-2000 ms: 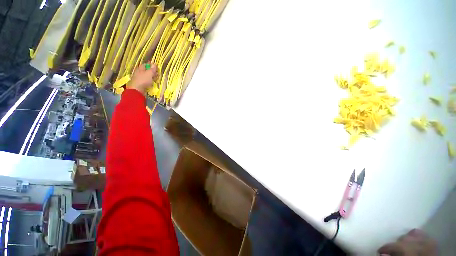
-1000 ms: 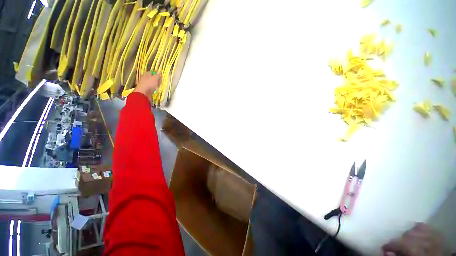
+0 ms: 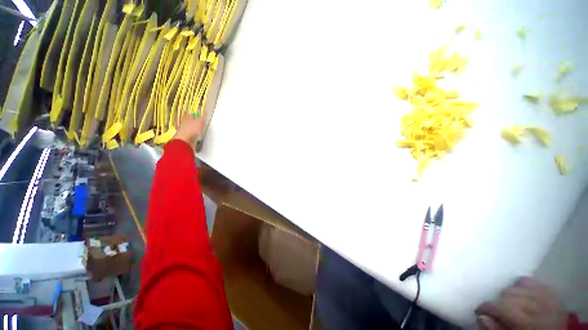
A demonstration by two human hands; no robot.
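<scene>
A tall stack of grey-brown panels with yellow edges stands at the upper left. My left hand, at the end of a red sleeve, touches the panel edges near the bottom of the stack. Its fingers are partly hidden, so a grip cannot be made out. Pink-handled snips with two dark, parted blades lie on the white table, a dark cord at their handle end. My right hand, at the lower right, is blurred and rests low over the tabletop with bent fingers; nothing is clearly visible in it.
Yellow offcuts lie heaped on the table, with loose bits towards the right. An open cardboard carton with a beige piece inside stands below the table edge. A pale grey surface shows at the right. Machines and boxes stand at the far left.
The view has shifted, moving the snips and offcuts leftward in the picture. My left hand has moved along the panel edges towards the table end of the stack. My right hand stays at the lower right.
</scene>
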